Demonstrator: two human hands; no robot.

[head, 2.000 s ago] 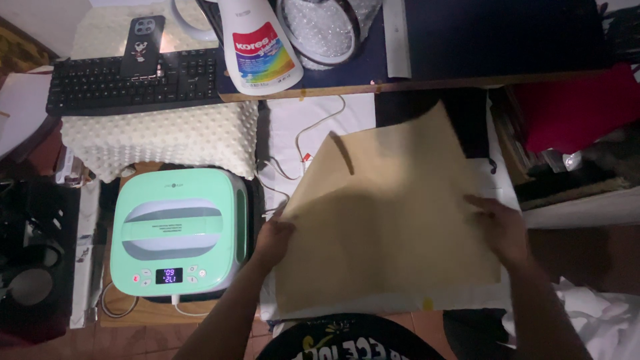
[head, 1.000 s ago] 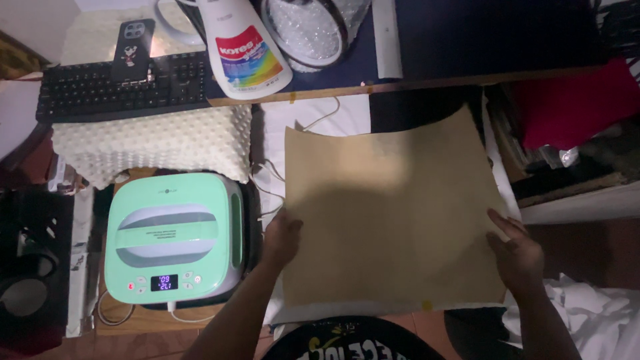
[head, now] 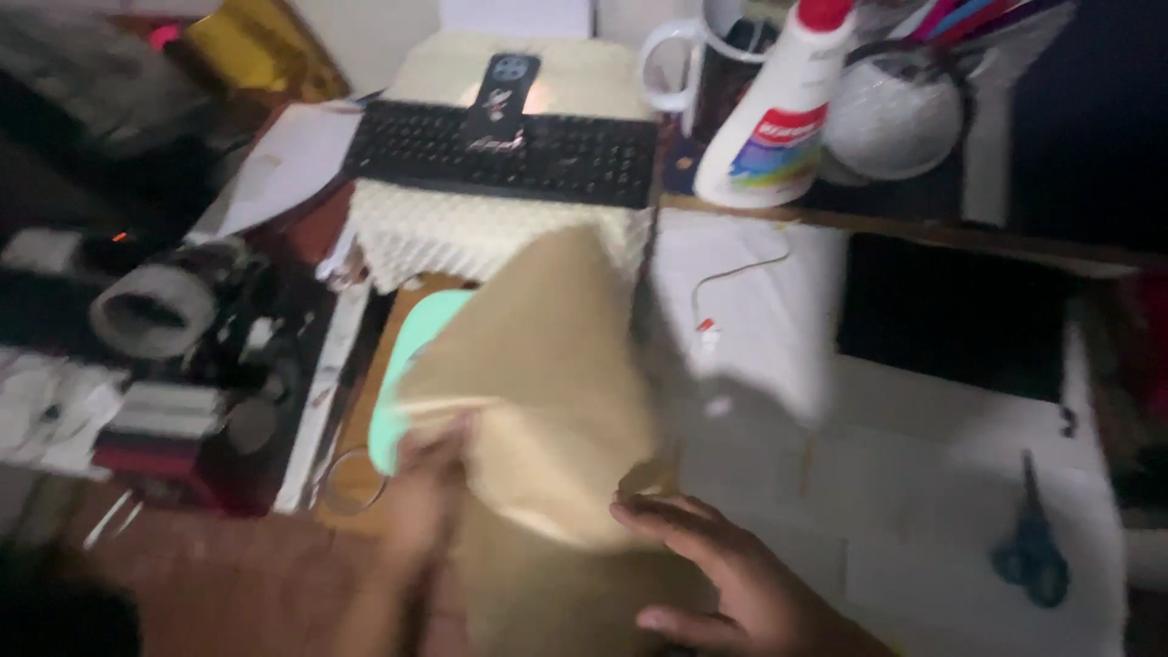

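A sheet of brown kraft paper (head: 538,365) is bent and creased between my hands, blurred by motion. My left hand (head: 433,484) grips its left edge. My right hand (head: 703,566) lies against its right side with the fingers spread; whether it pinches the paper is unclear. Behind the sheet, the mint-green heat press (head: 401,401) is mostly hidden, with its left side showing. On the white covering of the table (head: 776,511), a pair of scissors (head: 1036,547) rests at the right, and a thin cord (head: 712,274) with a small red tag lies near the shelf edge.
Along the back are a black keyboard (head: 584,160) with a phone (head: 502,96) on it, a white Kores bottle (head: 776,119) and a mug (head: 703,73). A black flat piece (head: 949,310) lies at the right. Rolls of tape (head: 155,310) and boxes stand at the left.
The paper has moved left off the white covering, from lying flat to bent, and now covers much of the heat press. Both hands went left with it. The view has swung left.
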